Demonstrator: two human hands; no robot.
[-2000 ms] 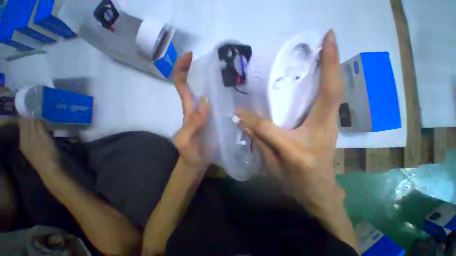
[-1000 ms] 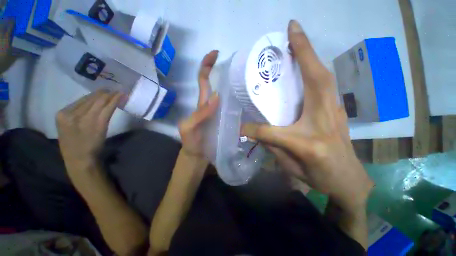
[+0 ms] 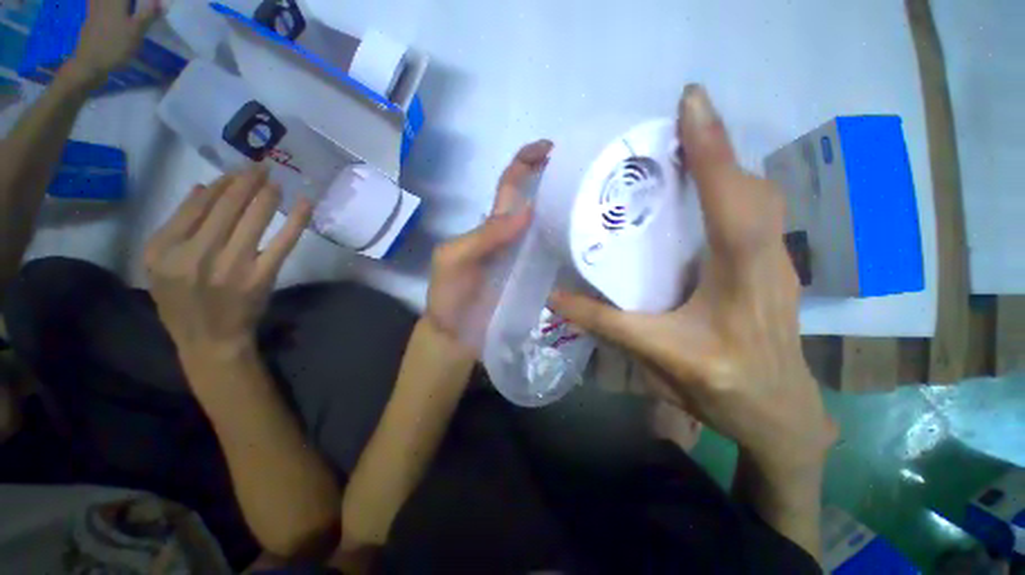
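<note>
My right hand (image 3: 719, 303) grips a white product unit (image 3: 635, 213) with a round grille on its face. My left hand (image 3: 478, 264) holds a frosted clear plastic tray (image 3: 519, 337) upright, close against the unit's left side. Thin red lead wires (image 3: 559, 328) show in the tray's lower part near my right thumb. The black square fan seen earlier is hidden. The upper part of the tray is blurred and partly behind the unit.
A closed blue-and-white retail carton (image 3: 871, 208) stands at right. At left are open cartons (image 3: 410, 118), one tray with a black fan (image 3: 256, 133), another person's hand (image 3: 219, 258) and a further hand (image 3: 107, 39). More boxes (image 3: 860, 547) lie below, over the green floor.
My right hand has turned the white unit from inside-up to grille-up and brought it over the tray, covering the fan. The neighbour's hand has come to a tray at left.
</note>
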